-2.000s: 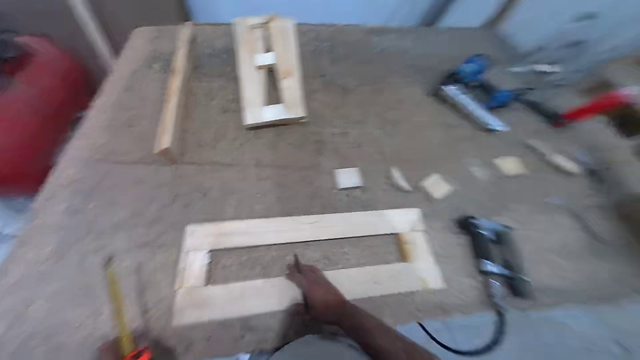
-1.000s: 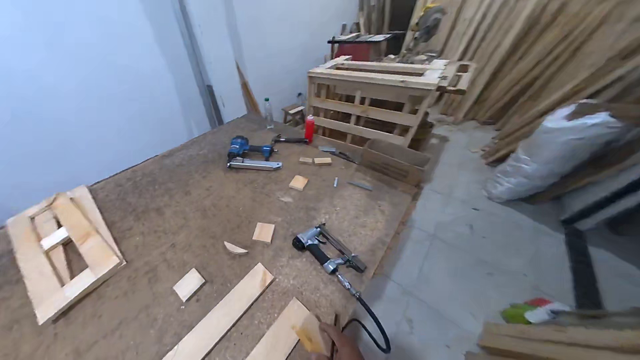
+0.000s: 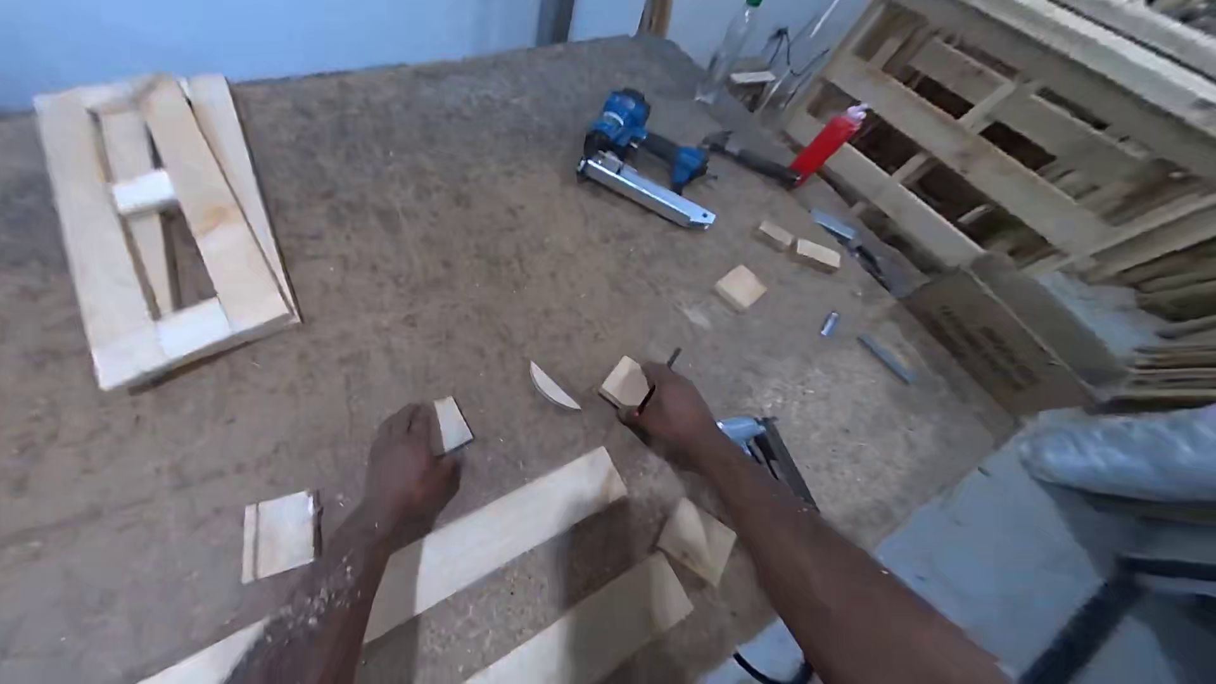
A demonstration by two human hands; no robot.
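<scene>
My left hand (image 3: 410, 467) grips a small flat wood block (image 3: 452, 425) at the tabletop. My right hand (image 3: 673, 408) has its fingers on another small wood block (image 3: 624, 382) and also holds a thin dark pencil-like stick (image 3: 674, 358). Between the hands lies a curved wood offcut (image 3: 554, 387). Nearer me are two long boards, one (image 3: 513, 522) below my hands and one (image 3: 594, 627) closer, with a loose wood block (image 3: 696, 540) by the latter's end. A square wood block (image 3: 281, 536) lies left of my left forearm. My right forearm partly hides a pneumatic nailer (image 3: 771, 451).
Wooden frames (image 3: 171, 228) lie stacked at the left. A blue nail gun (image 3: 636, 161), a hammer (image 3: 750, 160), a red bottle (image 3: 828, 144) and small wood blocks (image 3: 740, 287) are farther back. Beyond the table's right edge stand a cardboard box (image 3: 988, 332) and a slatted wooden structure (image 3: 950, 142).
The rectangular frame of boards seen two seconds ago now lies apart, its end block away from the long boards. Both hands are now forward among the small blocks. The view has shifted strongly.
</scene>
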